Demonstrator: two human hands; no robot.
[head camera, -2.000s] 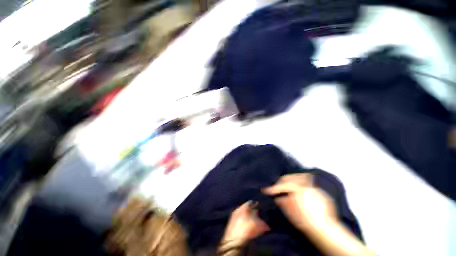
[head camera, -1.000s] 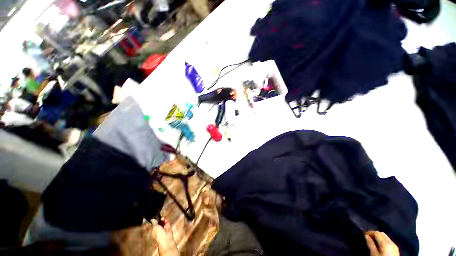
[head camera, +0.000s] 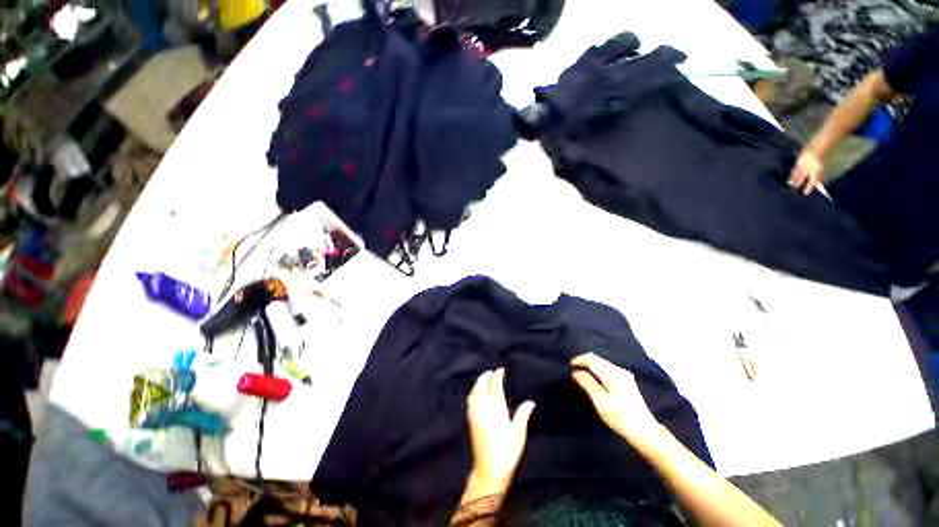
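Observation:
A dark garment (head camera: 412, 381) lies spread on the white table (head camera: 659, 278) directly before me, over its near edge. My left hand (head camera: 496, 422) rests on its middle, fingers on the cloth, thumb apart. My right hand (head camera: 607, 389) is just to the right, with its thumb and fingers at a fold of the same garment. Whether either hand pinches the cloth is hard to tell, as the fingertips merge with the dark fabric.
Beyond lie a navy pile with red dots (head camera: 350, 134) and a long dark garment (head camera: 690, 165), touched by another person's hand (head camera: 808, 170). At left are a white basket (head camera: 319, 221), black-orange blower (head camera: 247, 302), purple bottle (head camera: 177, 294), red spool (head camera: 265, 387); at right, small snips (head camera: 743, 355).
My left hand has moved from the brown fabric at left onto the dark garment. My right hand has moved up and left on it. The view has swung right, showing another person.

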